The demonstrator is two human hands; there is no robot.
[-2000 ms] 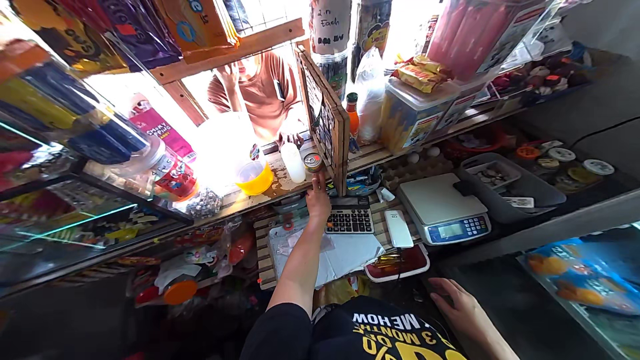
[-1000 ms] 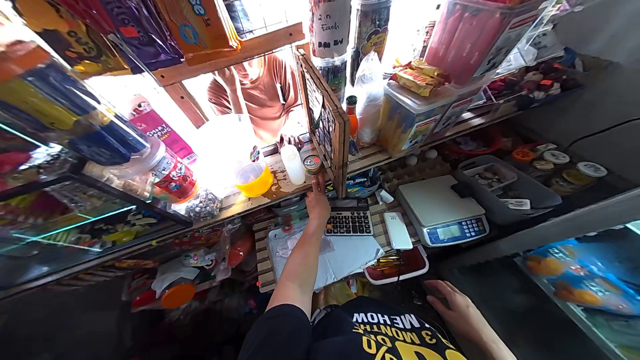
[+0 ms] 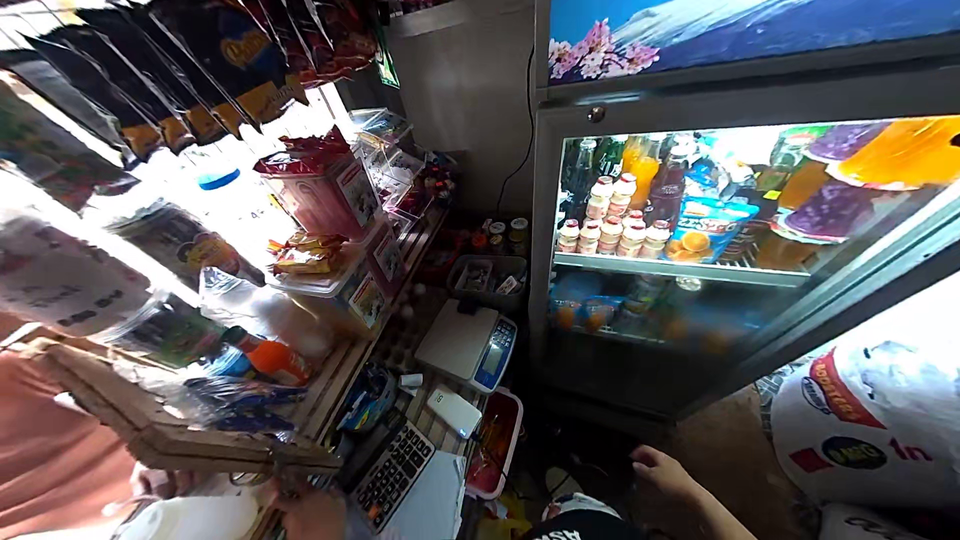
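Beside the lower edge of a wooden-framed window panel [image 3: 172, 442], my left hand [image 3: 304, 510] is at the bottom left, near a can partly hidden behind the frame; its fingers are blurred, and its hold on anything cannot be told. A white bottle [image 3: 199, 517] stands left of it. To the right of it lie a calculator [image 3: 394, 469] and a pale sheet [image 3: 431, 499]. My right hand [image 3: 660, 469] hangs over the floor in front of the fridge, fingers loosely curled, with nothing seen in it.
A glass-door fridge [image 3: 547, 300] holds bottles and packs. A digital scale [image 3: 469, 345], a white phone [image 3: 454, 411] and a red-lined tray [image 3: 496, 442] sit on the counter. A large printed sack [image 3: 862, 450] stands at right. Another person's hand [image 3: 154, 480] shows beyond the panel.
The view has swung far to the right, bringing the fridge and sack into sight. My left hand remains by the window panel. My right hand is raised away from the dark surface beside my body.
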